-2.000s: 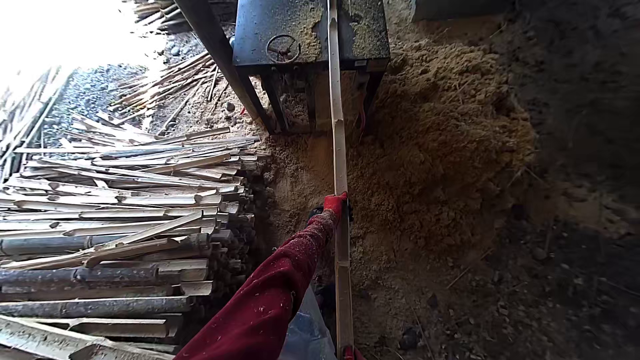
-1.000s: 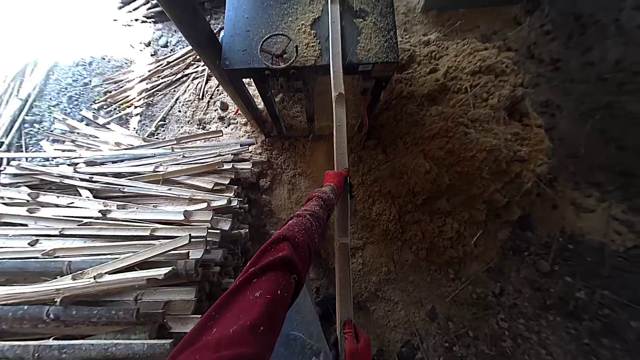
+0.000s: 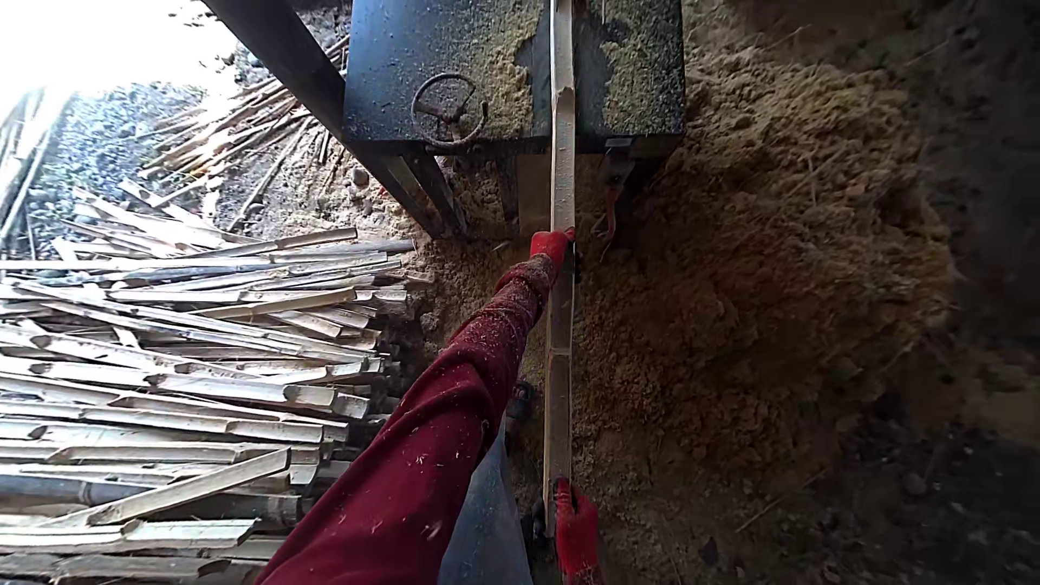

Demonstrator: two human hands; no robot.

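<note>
A long split bamboo strip (image 3: 561,187) runs from the metal machine table (image 3: 439,49) down toward my body. My left hand (image 3: 552,245), in a red glove, grips the strip a little below the table's front edge; its dark red sleeve is dusted with chips. Near the strip's lower end, my right hand (image 3: 575,528), also red-gloved, holds it. A round handwheel (image 3: 448,110) sits at the table's front left, and sawdust lies on the top. The strip's far end is beyond the top of the view.
Split bamboo pieces (image 3: 203,382) are heaped at the left, with thinner strips (image 3: 236,122) behind them. A large mound of sawdust (image 3: 772,244) covers the ground on the right. A dark slanted post (image 3: 292,65) stands by the table's left side.
My right hand, barely visible at the bottom edge two seconds ago, has come further into view on the strip. My left hand has moved closer to the table, still holding the strip.
</note>
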